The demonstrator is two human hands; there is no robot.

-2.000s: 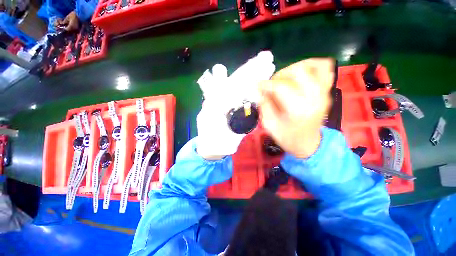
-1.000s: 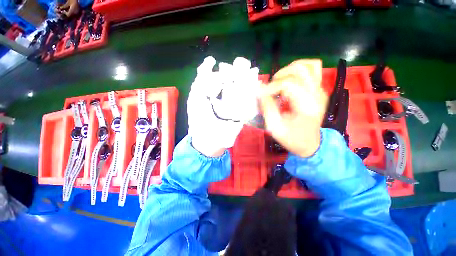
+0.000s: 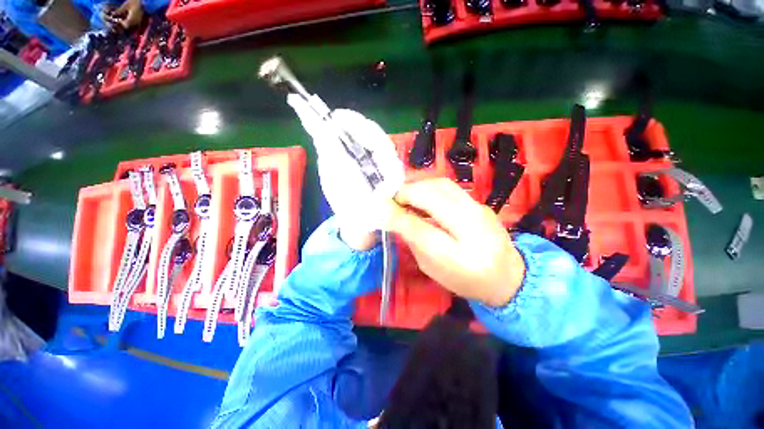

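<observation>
My left hand [image 3: 356,172] wears a white glove and holds a light-strapped watch [image 3: 358,152]. One pale band end with a metal buckle sticks up past the fingers to the upper left; another pale band length hangs below the hand. The dark case is seen edge-on or partly covered. My right hand [image 3: 452,239], bare-looking, touches the watch near the case with its fingertips; the exact contact and any small part there are hidden. Both hands are above the red compartment tray [image 3: 536,138].
Black-strap watches [image 3: 574,201] lie in the compartment tray, with light-strapped ones at its right. A red tray of light-strapped watches [image 3: 84,243] stands at left. A small white labelled packet [image 3: 739,235] lies at far right. More red trays and another person's hand [image 3: 127,14] are at the back.
The watch has turned in my left hand from its dark round face to edge-on, and its pale band now shows above and below. My right hand has moved lower and left onto it.
</observation>
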